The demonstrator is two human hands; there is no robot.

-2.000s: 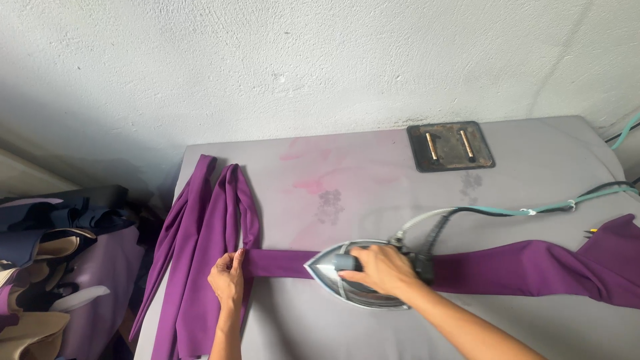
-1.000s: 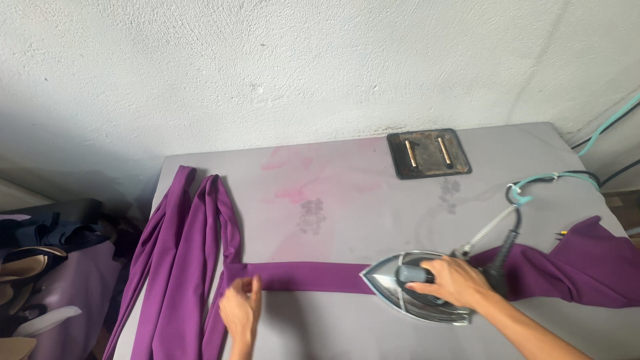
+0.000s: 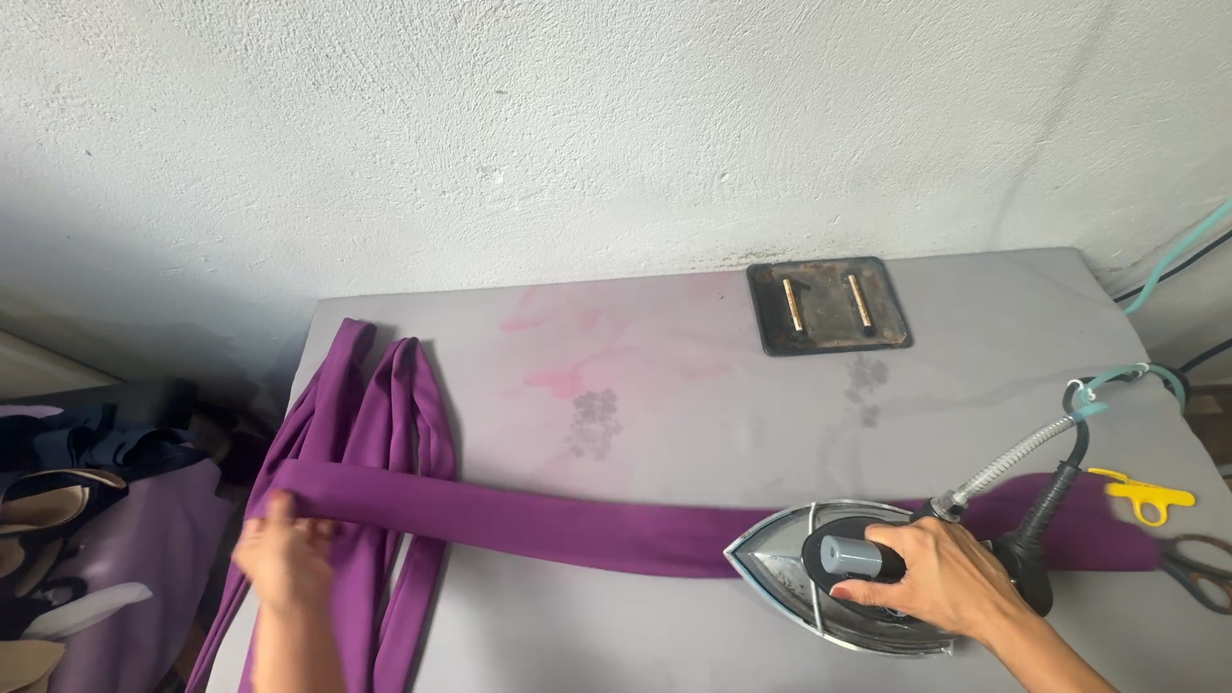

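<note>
My right hand [image 3: 938, 577] grips the handle of a steam iron [image 3: 852, 616], whose pointed tip faces left. The iron sits over a long purple fabric strip [image 3: 587, 529] that runs across the padded grey ironing table [image 3: 654, 385]. My left hand [image 3: 289, 558], slightly blurred, is at the strip's left end, with fingers around its lower edge. Beneath that end, several long folds of purple fabric [image 3: 385, 433] hang toward the table's front. To the iron's right, more of the strip reaches the scissors, partly hidden by the hand and cord.
A dark metal iron rest [image 3: 830, 306] with two light bars lies near the wall. Yellow-handled snips [image 3: 1150, 496] and dark-handled scissors [image 3: 1203, 573] lie at the right. The iron's hose [image 3: 1011, 462] and cord trail to the back right. Piled fabric pieces [image 3: 87, 539] are at the left.
My left hand has moved left with the strip's end, which now crosses over the hanging folds. Snips and scissors show at the right, where purple fabric lay before. My right hand has stayed on the iron.
</note>
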